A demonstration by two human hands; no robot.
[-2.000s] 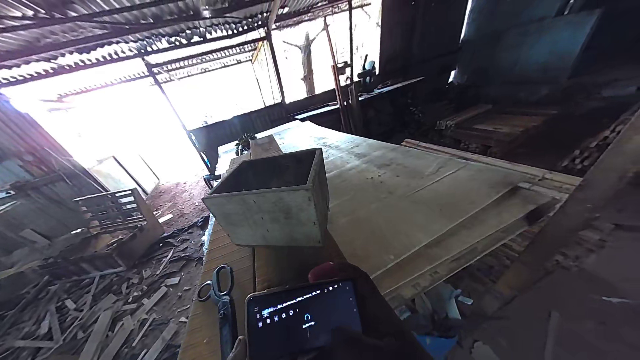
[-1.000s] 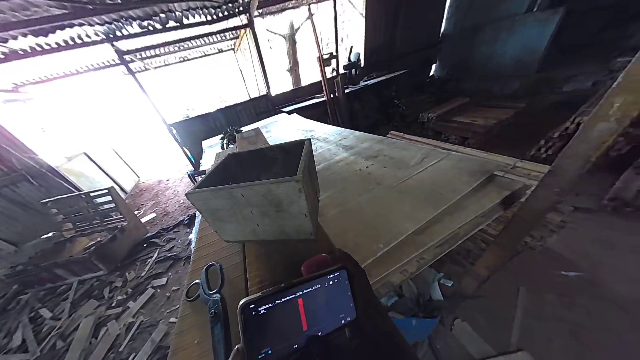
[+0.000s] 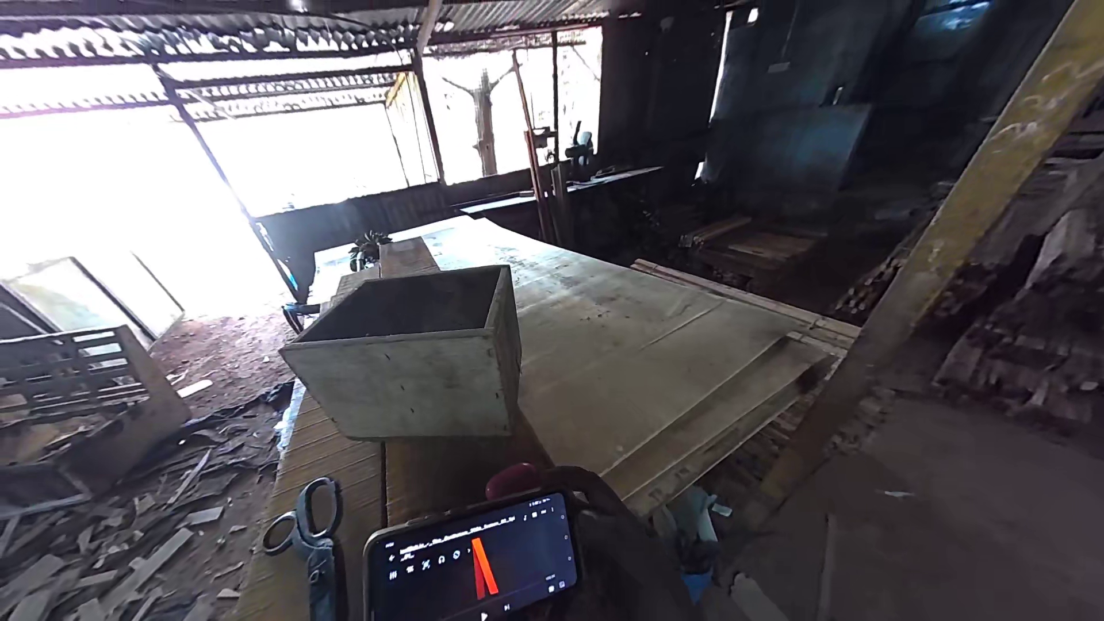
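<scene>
A smartphone (image 3: pixel 474 561) with a lit screen lies tilted at the bottom centre, a red and orange shape on its display. My right hand (image 3: pixel 604 509), very dark, is at the phone's right edge and seems to hold it; its fingers are mostly hidden in shadow. A small rounded red object (image 3: pixel 515 480), which I cannot identify, shows just above the phone. My left hand cannot be made out. Scissors (image 3: pixel 315 535) with dark handles lie left of the phone on the wooden bench (image 3: pixel 289 500). Beyond the phone stands an open-topped wooden box (image 3: pixel 414 388), its inside dark.
Large flat sheets (image 3: pixel 630 345) cover the work surface right of the box. A slanted yellowish post (image 3: pixel 940 250) rises at the right. Wood scraps (image 3: pixel 138 561) litter the floor at the left, near a slatted wooden piece (image 3: pixel 78 371). Stacked timber (image 3: pixel 1035 328) fills the far right.
The phone's screen has gone from a mostly dark display with a small ring to a red and orange shape. My right hand no longer covers the screen's lower right part. The box and scissors have stayed put.
</scene>
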